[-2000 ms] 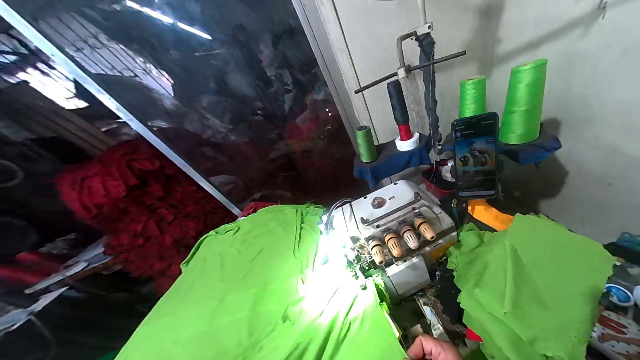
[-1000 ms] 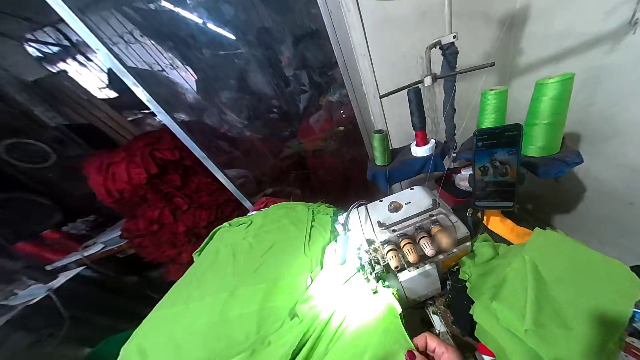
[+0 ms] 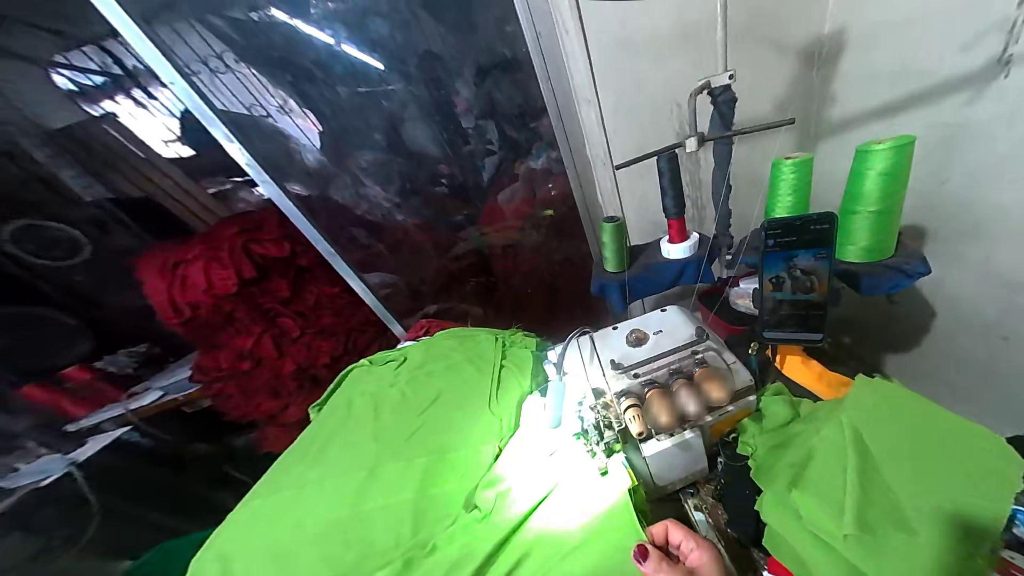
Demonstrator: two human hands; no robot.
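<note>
My right hand (image 3: pixel 680 550), with dark red nail polish, shows at the bottom edge, its thumb and fingers pinching the right edge of a bright green cloth (image 3: pixel 400 432). Part of that cloth lies at the needle area of a white overlock sewing machine (image 3: pixel 672 340), under a bright lamp glare that hides the presser foot. Several tension dials (image 3: pixel 634 414) line the machine's front; some look blurred. My left hand is not in view. A second green cloth piece (image 3: pixel 872 480) rests to the right of the machine.
Behind the machine, green thread cones (image 3: pixel 878 200) and a small green spool (image 3: pixel 614 244) stand on the thread stand. A phone (image 3: pixel 796 280) with a lit screen is upright before them. An orange cloth (image 3: pixel 812 374) lies below it. Red fabric (image 3: pixel 248 320) is heaped beyond the metal-framed glass at left.
</note>
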